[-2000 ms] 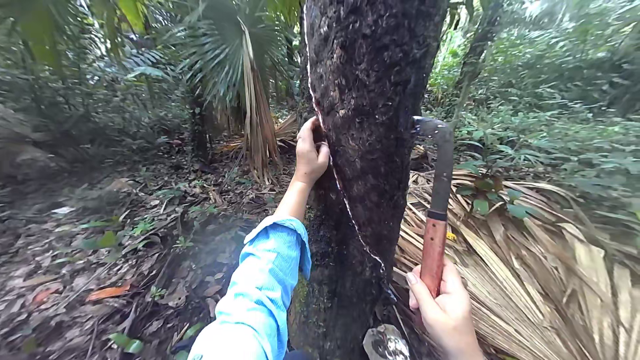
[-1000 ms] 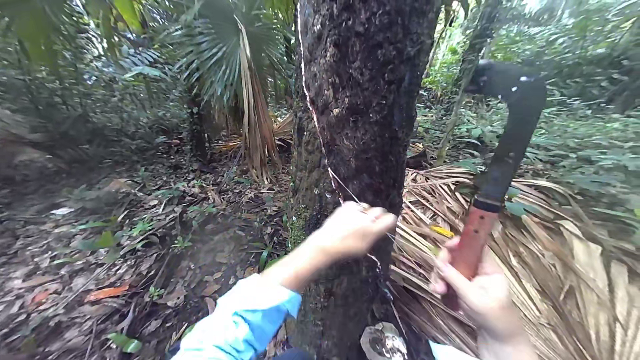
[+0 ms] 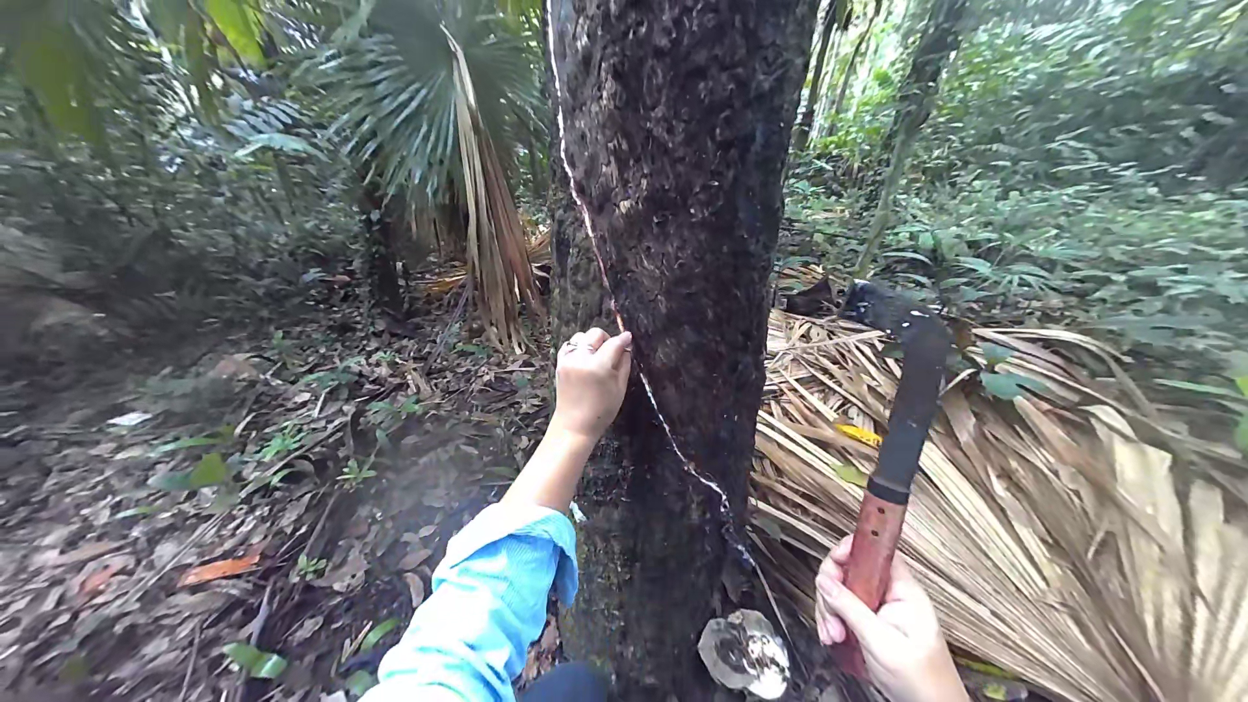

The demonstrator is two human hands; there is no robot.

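A dark tree trunk [image 3: 682,244] stands upright in the middle of the head view. A thin cut with a whitish line [image 3: 673,434] runs down its bark. My left hand [image 3: 593,380] is at the trunk's left side, fingers pinched together against the cut; whether something thin is between them cannot be told. My right hand [image 3: 882,624] grips the reddish wooden handle of a hooked-blade knife [image 3: 912,409], blade up, to the right of the trunk. A pale cup-like container [image 3: 746,653] with white matter inside sits at the trunk's foot.
Large dry palm fronds [image 3: 1063,507] cover the ground at right. Leaf litter [image 3: 146,604] with small green plants lies at left. A fan palm [image 3: 429,107] with a hanging dry leaf stands behind on the left. A thin tree [image 3: 907,127] rises at back right.
My left hand went from the trunk's left edge across to its front a second ago, and is now back at the left, higher up. The knife stayed in my right hand, its blade shifting about.
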